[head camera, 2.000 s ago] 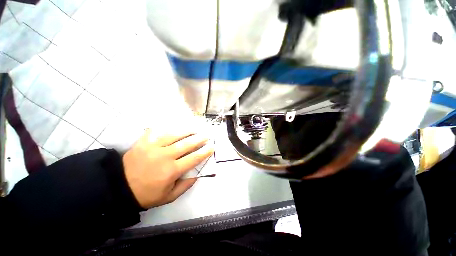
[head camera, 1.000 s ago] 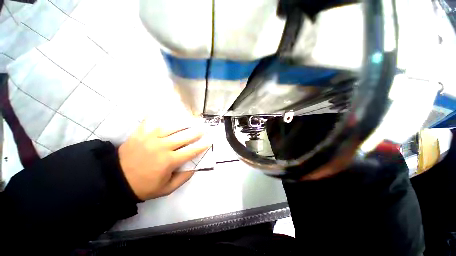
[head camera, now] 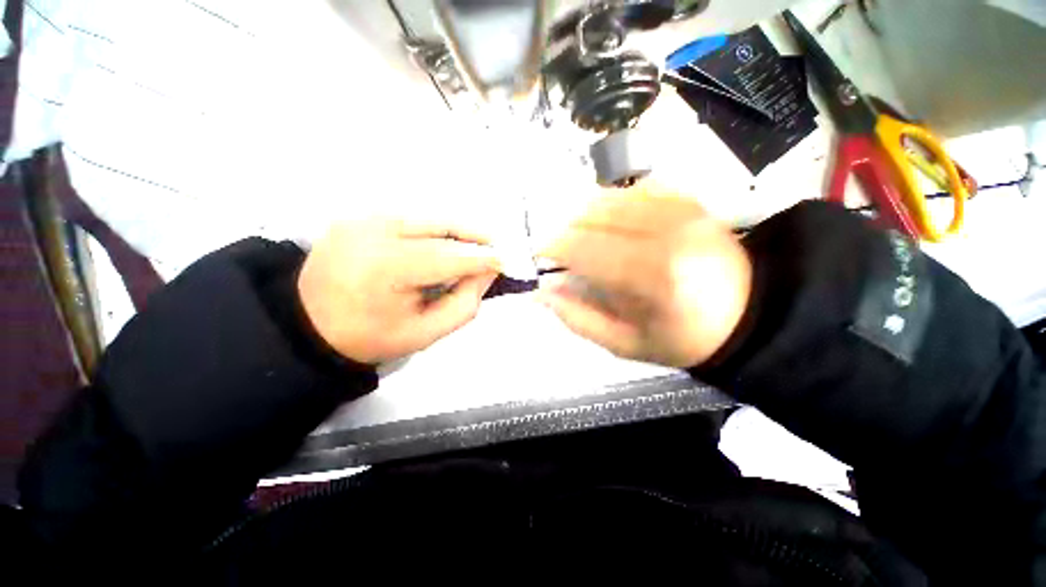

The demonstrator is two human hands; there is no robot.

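Note:
The quilted panel (head camera: 172,126) lies white side up at the left, with thin dark lines, and reaches to the machine; glare washes out much of it. My left hand (head camera: 401,287) and my right hand (head camera: 648,275) meet just in front of the sewing machine's needle area (head camera: 488,109). Their fingertips pinch the edge of the white-backed fabric, where a small dark maroon bit (head camera: 510,286) shows between them. My right hand is slightly blurred. The exact grip under the fingers is hidden.
Scissors with red and yellow handles (head camera: 889,161) lie right of the needle. Black printed labels (head camera: 757,103) and a blue-tipped item (head camera: 697,52) lie beside them. The ruler-marked table edge (head camera: 516,427) runs in front of me. Maroon fabric (head camera: 34,378) is at the far left.
My right hand has come from the right, behind the machine's dark ring shape, to meet my left hand at the fabric. The view has shifted closer; scissors and labels now show.

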